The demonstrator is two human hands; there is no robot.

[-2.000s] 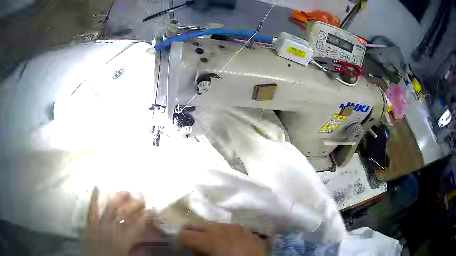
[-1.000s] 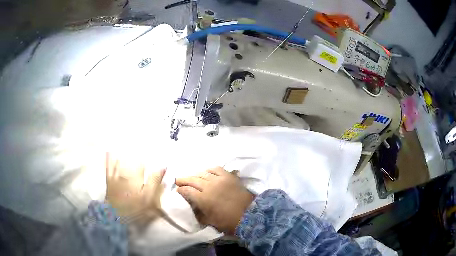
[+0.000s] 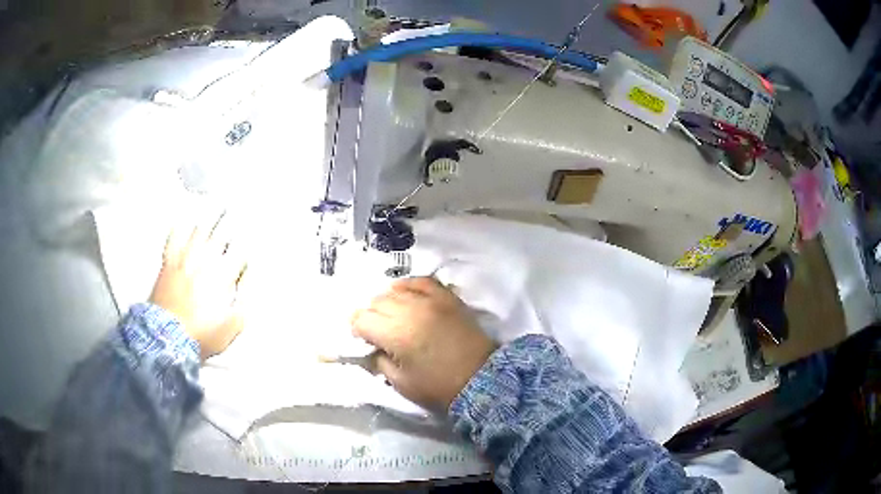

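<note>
White fabric (image 3: 589,314) lies under the cream sewing machine's arm (image 3: 541,135) and spreads left and toward me, washed out by the lamp. My left hand (image 3: 198,280) lies flat on the cloth left of the needle area, fingers apart. My right hand (image 3: 425,338) is on the cloth just in front of the presser foot area (image 3: 328,253), its fingers bent, with a cloth fold beside the thumb. Whether the fingers pinch the fabric is hard to tell. A dark attachment (image 3: 392,232) sits right of the needle. The glare hides the seam and needle tip.
A blue hose (image 3: 464,41) crosses the machine head. A white box with a yellow label (image 3: 639,92), a control panel (image 3: 723,87) and red-handled snips (image 3: 729,138) are at the upper right. A ruler edge (image 3: 367,461) shows on the table in front.
My left hand has moved up and left across the cloth. My right hand has moved slightly up toward the foot. The cloth's near edge has shifted, showing the table's ruler markings.
</note>
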